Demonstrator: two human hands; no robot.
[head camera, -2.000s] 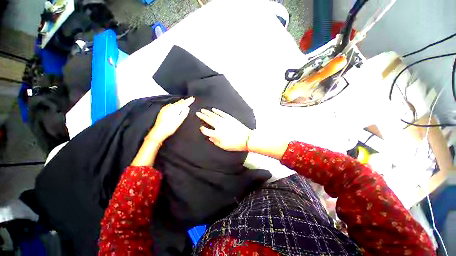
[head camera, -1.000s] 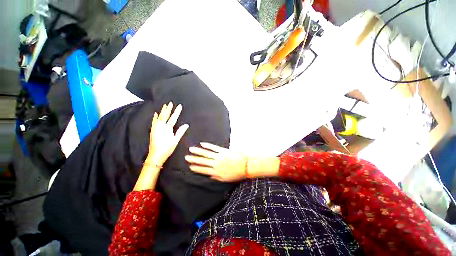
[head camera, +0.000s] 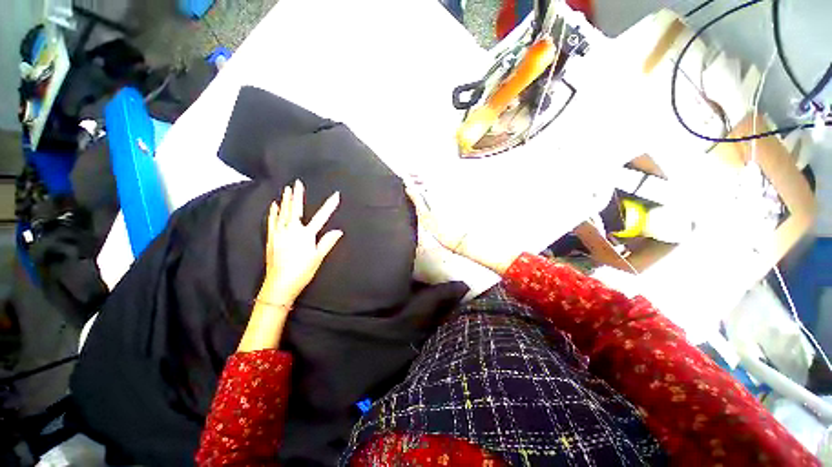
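Observation:
A black garment lies spread over the white ironing board, with a narrow black part sticking out at its upper left. Its lower part hangs in folds towards me. My left hand lies flat on the garment with its fingers apart. My right hand is at the garment's right edge, pale against the white cover. Its fingertips are hard to make out, and whether they pinch the cloth cannot be told. The steam iron with its orange handle rests on the board at the upper right, touched by neither hand.
A blue plastic rail stands at the board's left edge. Dark clothing is piled at the far left. Black cables loop at the upper right. A yellow object and other clutter lie at the right.
My right hand has moved from on top of the garment to its right edge. My left hand has moved left and down over the cloth. The view has shifted.

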